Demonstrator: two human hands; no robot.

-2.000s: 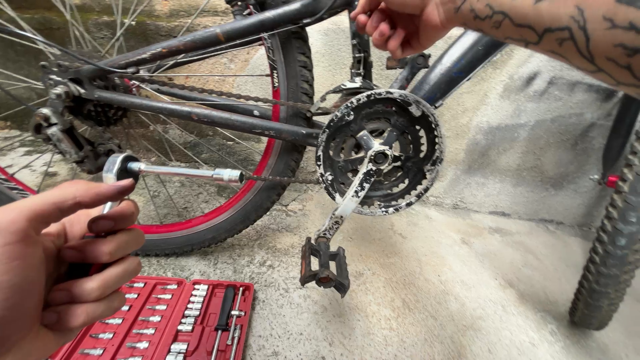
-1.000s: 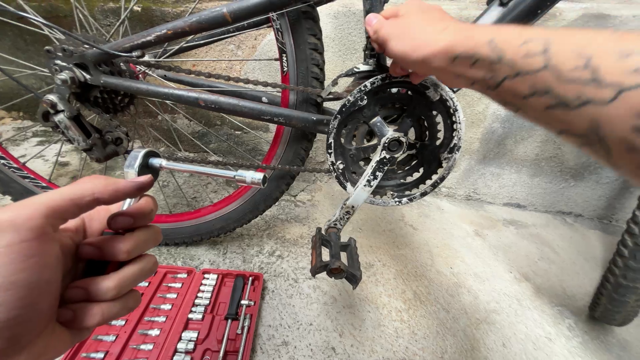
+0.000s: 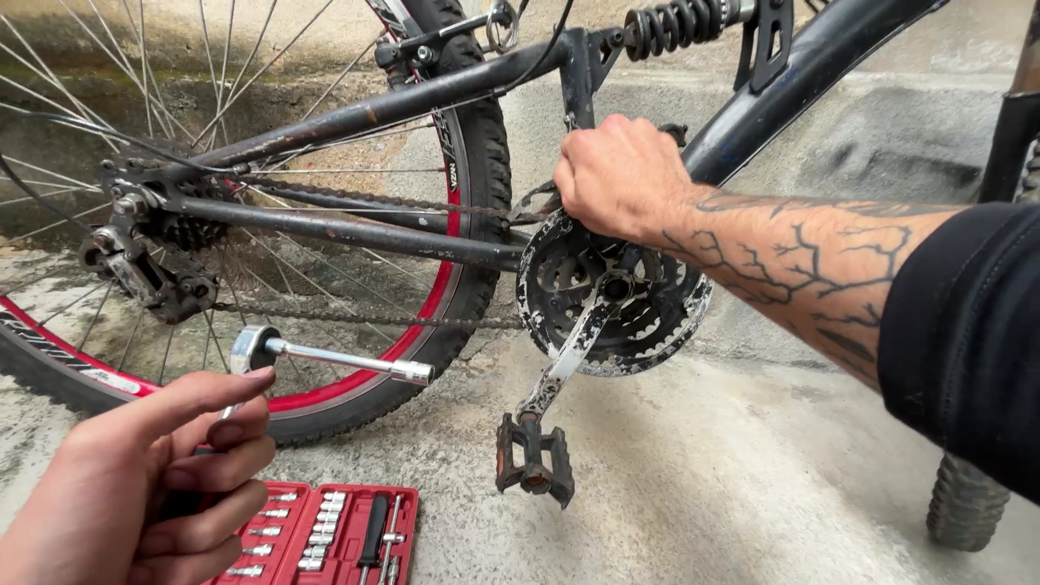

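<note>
My left hand (image 3: 171, 479) is closed around a ratchet wrench (image 3: 253, 349), whose extension bar (image 3: 333, 357) and socket (image 3: 413, 372) point right, in front of the rear wheel. My right hand (image 3: 621, 179) reaches in from the right to the bicycle frame just above the chainring (image 3: 540, 292); its fingertips are hidden, so what they touch cannot be told. Below it, the worn crank arm (image 3: 569, 357) slants down to a black pedal (image 3: 534, 459). The chain (image 3: 366, 319) runs back to the rear derailleur (image 3: 146, 276).
An opened red socket set case (image 3: 410, 528) with sockets and a black-handled driver (image 3: 374, 532) lies on the concrete floor, lower left. The rear tyre (image 3: 479, 268) stands behind my left hand. A coil spring shock (image 3: 674, 28) is at the top. Another tyre (image 3: 967, 500) stands at the right.
My right hand has moved down from above the chainring to the frame close over it. My left hand keeps holding the ratchet. The view has shifted.
</note>
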